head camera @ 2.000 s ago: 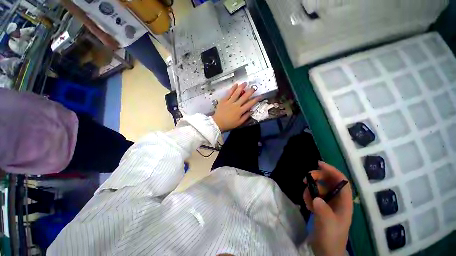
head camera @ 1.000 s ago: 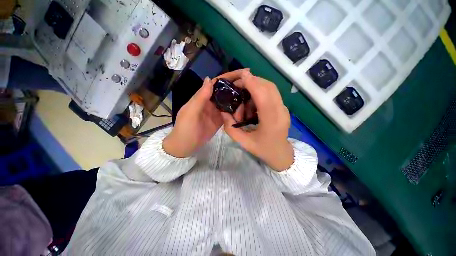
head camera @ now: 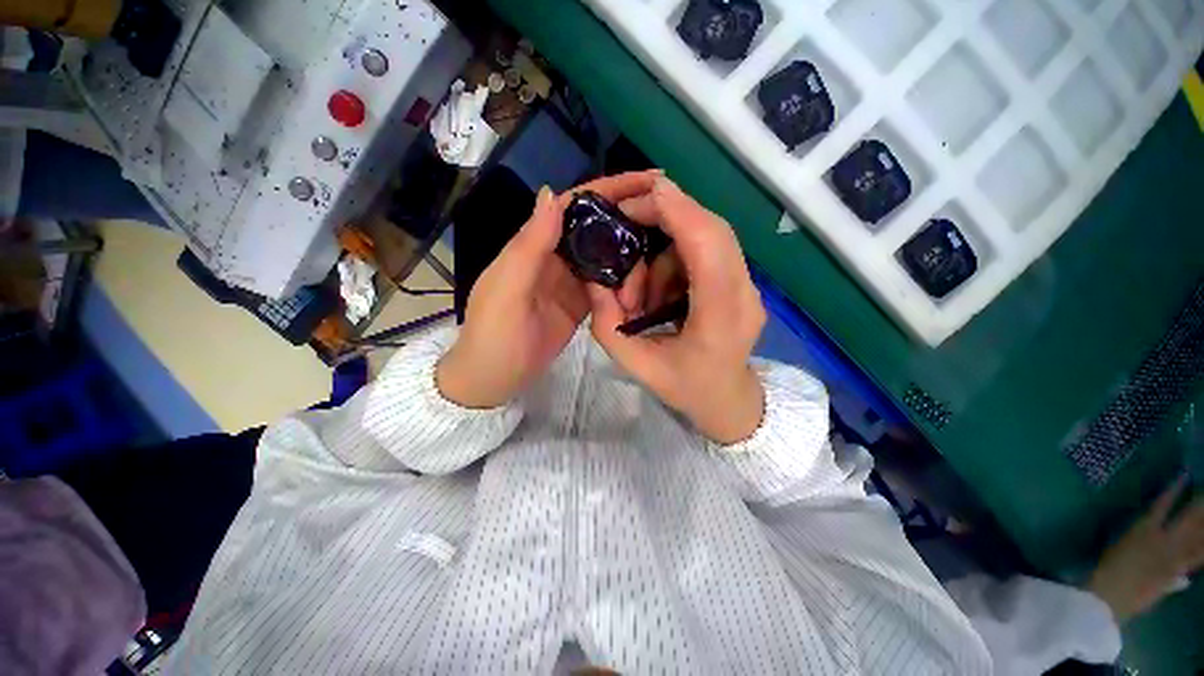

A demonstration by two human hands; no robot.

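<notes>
A glossy black housing (head camera: 602, 240) is held up between both hands in front of my chest, its shiny face turned up. My left hand (head camera: 508, 310) grips its left edge. My right hand (head camera: 697, 297) holds its right side, and a slim dark tool, likely the tweezers (head camera: 655, 317), sticks out from this palm. The foam tray (head camera: 911, 306) lies at the upper right on the green mat, with several black housings in its near row, one of them at the corner (head camera: 939, 256).
The bench press (head camera: 251, 198) stands at the upper left with a red button (head camera: 346, 107) and silver buttons. Crumpled tissue (head camera: 464, 126) lies beside it. An adhesive-part strip (head camera: 927, 405) and a larger dotted sheet (head camera: 1138, 396) lie on the mat. Another person's hand (head camera: 1151, 552) is at the lower right.
Since two seconds ago, my left hand has left the press front and joined my right at the housing. Over the last second, both hands barely moved; another person's hand appeared at lower right.
</notes>
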